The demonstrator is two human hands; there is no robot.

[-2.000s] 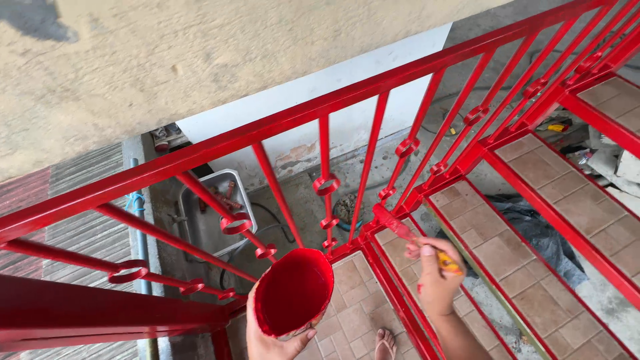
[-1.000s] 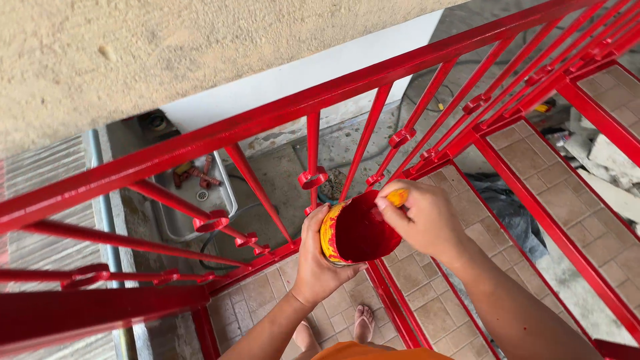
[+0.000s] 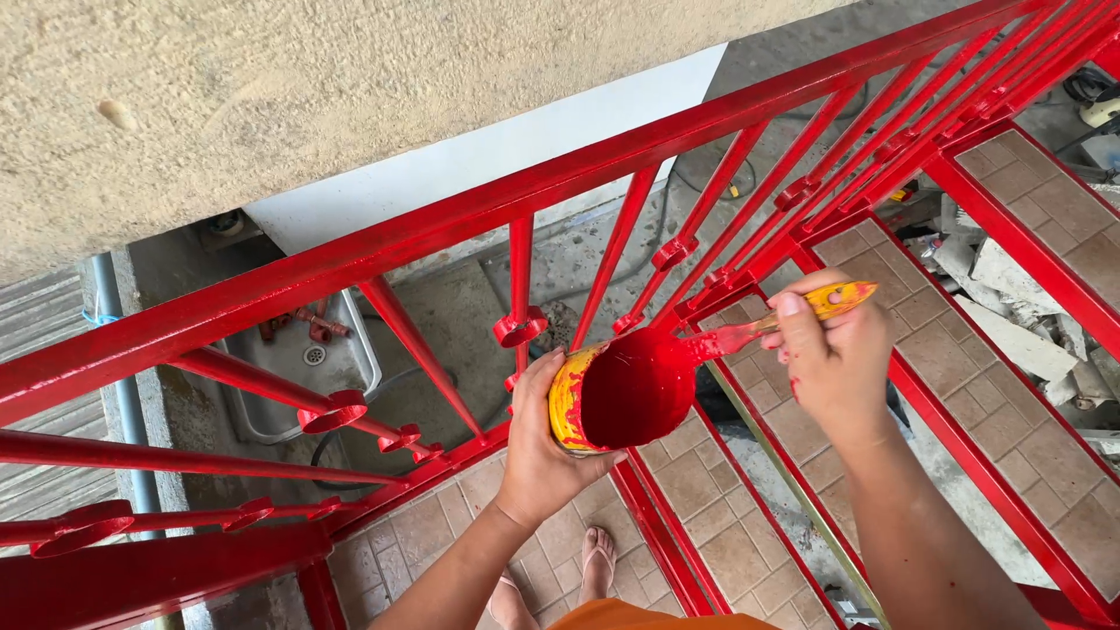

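My left hand (image 3: 542, 446) grips a yellow paint can (image 3: 573, 398), smeared with red, from its left side and below. The can is tilted, and red paint coats its inside. In my right hand (image 3: 827, 350) is a paintbrush (image 3: 836, 299) with a yellow, paint-stained handle, held between thumb and fingers. Its red-coated bristles touch the can's right rim. Behind both hands runs a glossy red metal stair railing (image 3: 490, 219) with bars and small rings. A red spot marks my right hand.
Tiled steps (image 3: 971, 376) in red metal frames descend at the right, with open gaps between them. Broken rubble (image 3: 1006, 280) lies below. Past the railing are a rough wall (image 3: 306, 105) and a metal sink (image 3: 359, 376) holding reddish fittings. My sandalled feet (image 3: 598, 560) stand on the tiled landing.
Two seconds ago the brush was to the right of the can, near the railing; one second ago it was at the can's opening. Now its bristles are at the can's right rim.
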